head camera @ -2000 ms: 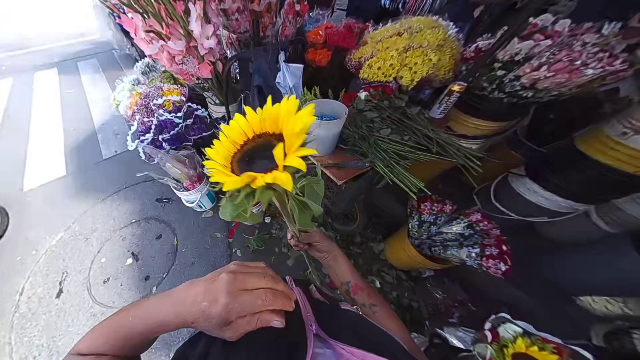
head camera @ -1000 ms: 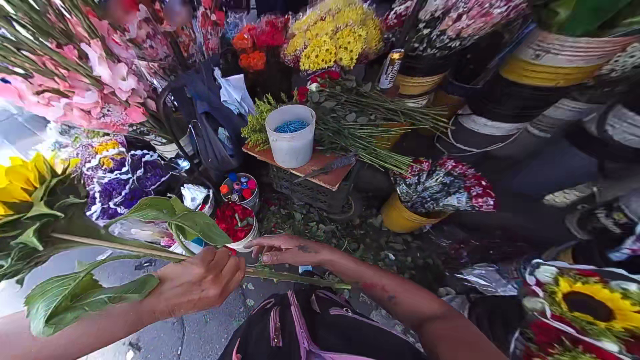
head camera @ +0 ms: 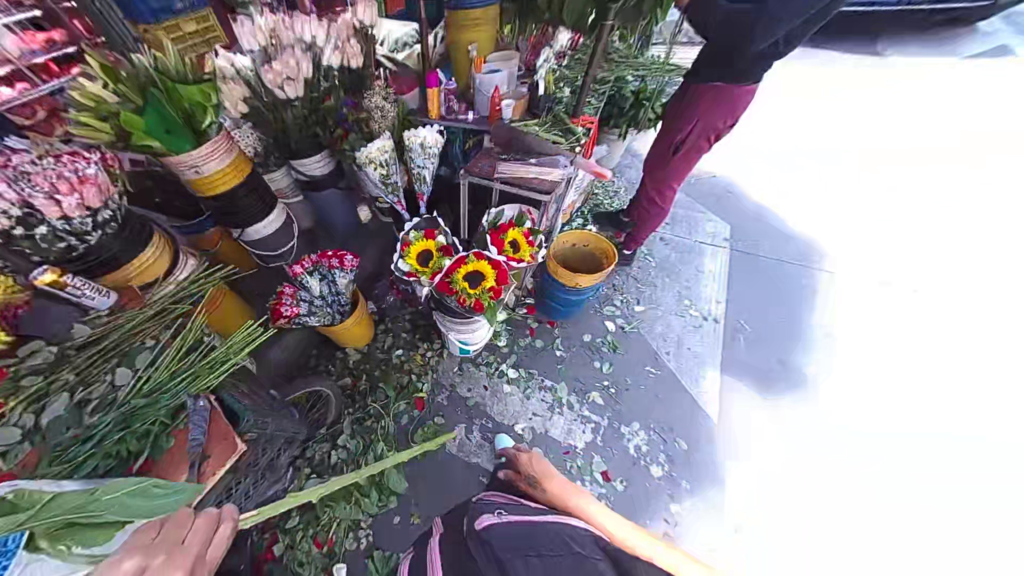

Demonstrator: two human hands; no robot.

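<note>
At the bottom left, my left hand [head camera: 180,544] is closed around a thick green stem [head camera: 344,482], whose bare end points up and right. Large green leaves [head camera: 96,512] lie beside that hand; the flower head is out of view. My right hand [head camera: 528,474] is low in the middle, over the pavement and apart from the stem's end. A small pale, rounded thing [head camera: 503,442] shows at its fingertips; whether the fingers grip it I cannot tell. A knife with a dark handle [head camera: 198,432] rests on a reddish board [head camera: 228,448] above my left hand.
Sunflower and red rose bouquets [head camera: 474,278] stand in a white bucket [head camera: 464,332], beside stacked yellow and blue buckets [head camera: 580,260]. Cut stems [head camera: 152,384] lie on the left. A yellow bucket [head camera: 352,320] holds wrapped flowers. A person [head camera: 696,120] stands at a small table [head camera: 512,176]. Leaves litter the ground.
The view has swung far to the right. My right hand, close to the stem a second ago, is now apart from it. The sunflower head seen earlier has left the view.
</note>
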